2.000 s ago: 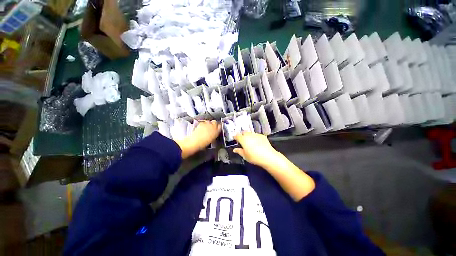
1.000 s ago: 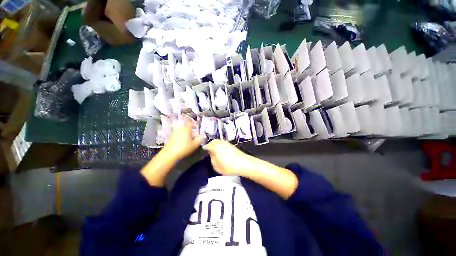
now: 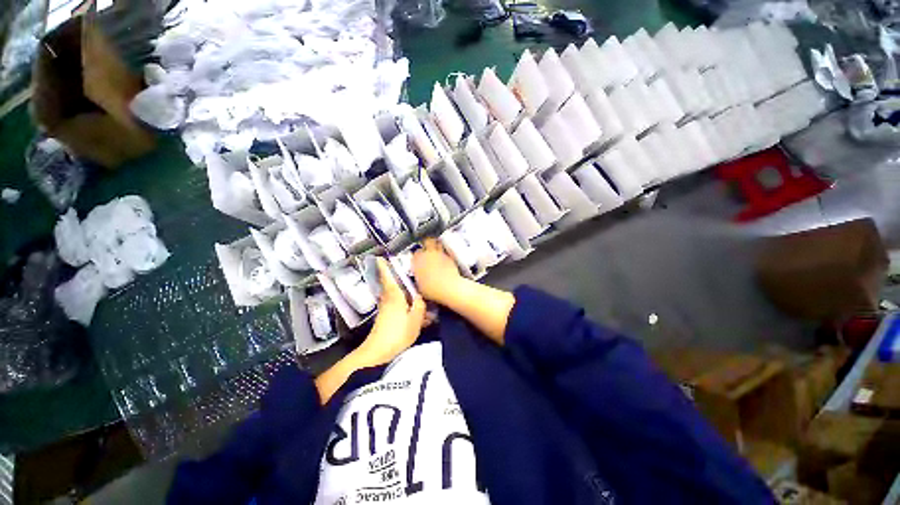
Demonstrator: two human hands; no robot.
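Note:
Open white retail boxes (image 3: 592, 138) stand in three tight rows, lids raised. White wrapped pieces (image 3: 350, 225) sit in the boxes at the left end; a few boxes show dark contents. My left hand (image 3: 393, 321) is at a box in the front row, fingers up along its side. My right hand (image 3: 431, 271) is beside it, fingertips at the top of a neighbouring front-row box. The fingertips are partly hidden, and I cannot tell whether either hand grips anything.
A big heap of white wrapped product (image 3: 286, 64) lies behind the boxes. A smaller white bundle pile (image 3: 113, 247), bubble wrap (image 3: 187, 365) and a dark-parts bag (image 3: 39, 325) are at left. A brown carton (image 3: 94, 94) stands back left. A red stool (image 3: 770, 185) is at right.
The view has turned, so the rows now slant up to the right. My hands have come close together at the front row. More white pieces show in the left-end boxes.

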